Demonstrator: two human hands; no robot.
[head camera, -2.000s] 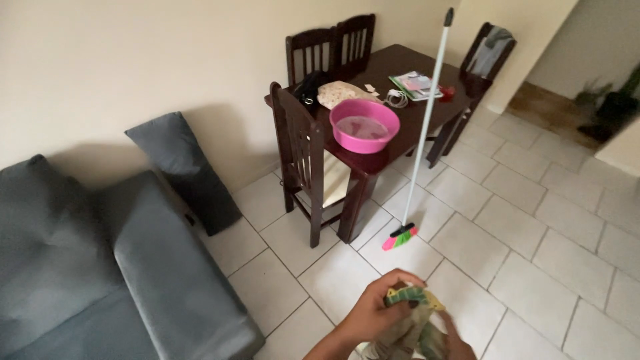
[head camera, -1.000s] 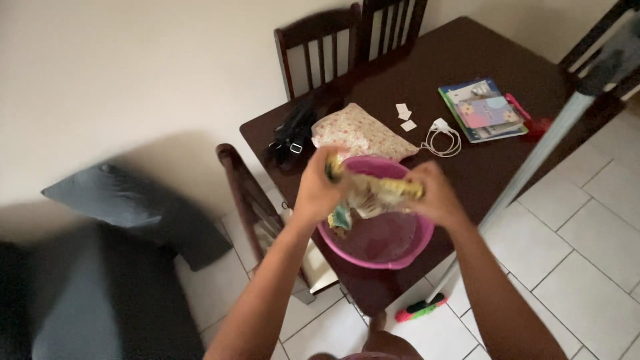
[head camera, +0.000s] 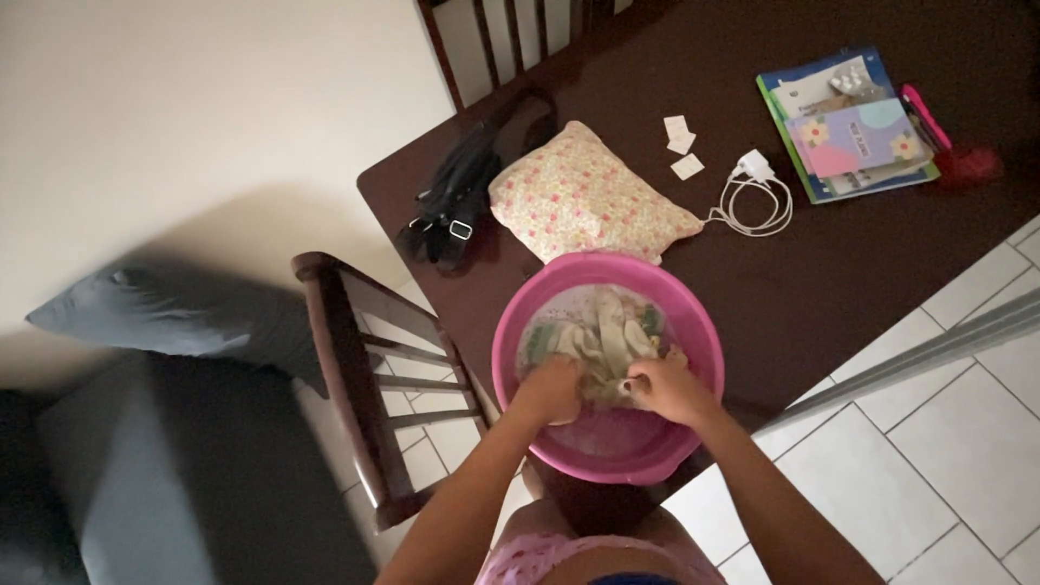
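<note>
A pink plastic basin (head camera: 708, 357) with water in it stands at the near corner of the dark wooden table. Inside lies a wet, pale cloth (head camera: 609, 329) with green and yellow parts, partly under the water. My left hand (head camera: 556, 388) is down in the basin at the cloth's left side, its fingertips hidden. On the right, my right hand (head camera: 662, 388) pinches the cloth's near edge between curled fingers.
Behind the basin, a floral fabric pouch (head camera: 589, 195), a black strapped bag (head camera: 463, 187), a white charger cable (head camera: 760, 203) and notebooks (head camera: 861, 138) lie on the table (head camera: 780, 309). A wooden chair (head camera: 349, 390) stands left; a grey pole (head camera: 918, 357) slants at right.
Both hands have gone down into the basin with the cloth, which they held up above it a second ago. Two seconds ago they held it away from the table. The view has moved closer.
</note>
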